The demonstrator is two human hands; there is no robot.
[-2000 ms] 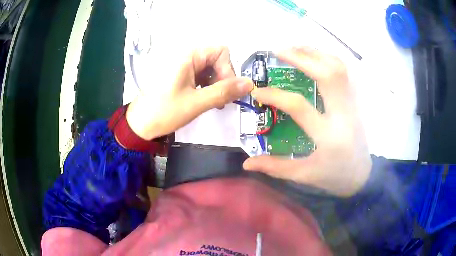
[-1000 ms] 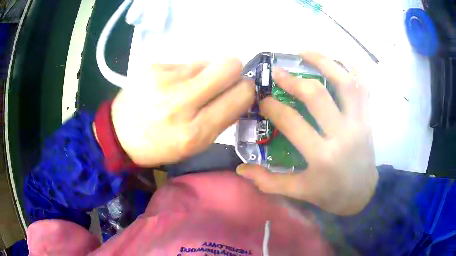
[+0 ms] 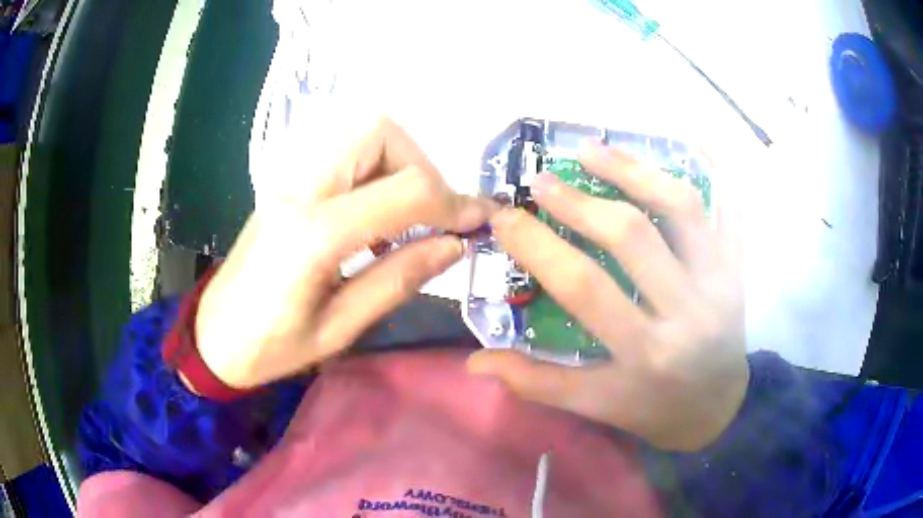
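A white housing (image 3: 493,316) with cut corners lies in front of me, with a green circuit board (image 3: 567,322) inside. A black cylindrical part (image 3: 523,157) sits at the board's upper left. A bit of red wire (image 3: 519,298) shows at the housing's left side. My right hand (image 3: 633,293) is spread over the board, fingers on it and thumb at the housing's lower edge. My left hand (image 3: 329,258) has thumb and index finger pinched at the housing's left side, on what looks like a thin wire, mostly hidden by the fingertips.
A screwdriver (image 3: 698,71) with a translucent green handle lies at the top right on the white sheet (image 3: 455,61). A blue round part (image 3: 862,83) is at the far right beside a black body. A pale cable (image 3: 294,61) lies upper left. The green conveyor belt (image 3: 218,121) runs along the left.
My left hand has drawn back a little to the left and down, its thumb now in view. The housing has shifted slightly down and tilted. My right hand stays on it.
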